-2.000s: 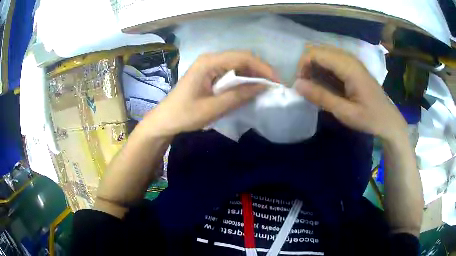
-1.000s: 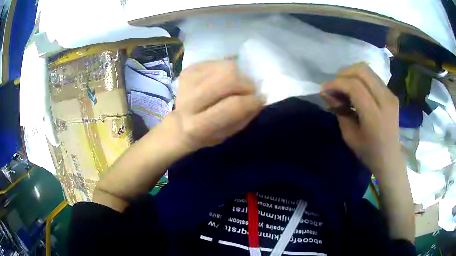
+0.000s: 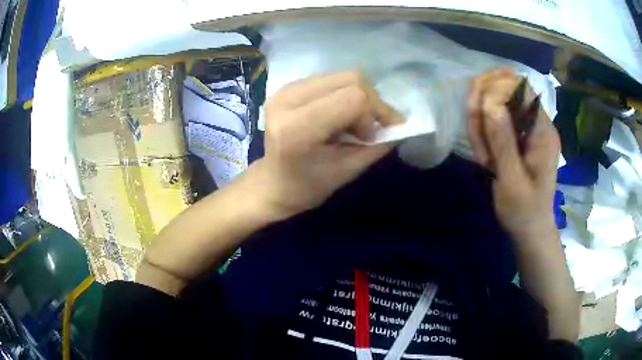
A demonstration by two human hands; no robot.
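A white cut piece [image 3: 422, 133] hangs in front of me over the lap, blurred and partly folded. My left hand [image 3: 327, 133] pinches its edge between thumb and fingers. My right hand [image 3: 517, 133] is to the right of the piece, fingers bent, with dark pointed thread snips [image 3: 523, 105] in the palm. Whether its fingertips touch the piece cannot be told. A larger white cloth [image 3: 317, 49] lies behind the hands, below the table edge.
The white table [image 3: 450, 8] curves across the top. A taped cardboard box [image 3: 130, 169] stands at left, beside bundled greyish-white pieces [image 3: 218, 140]. Loose white cloth [image 3: 605, 232] lies at right, with a bit of blue cloth [image 3: 560, 209].
The white piece was spread between both hands and now hangs from my left hand in a narrower fold. My right hand has turned upright, showing the dark snips.
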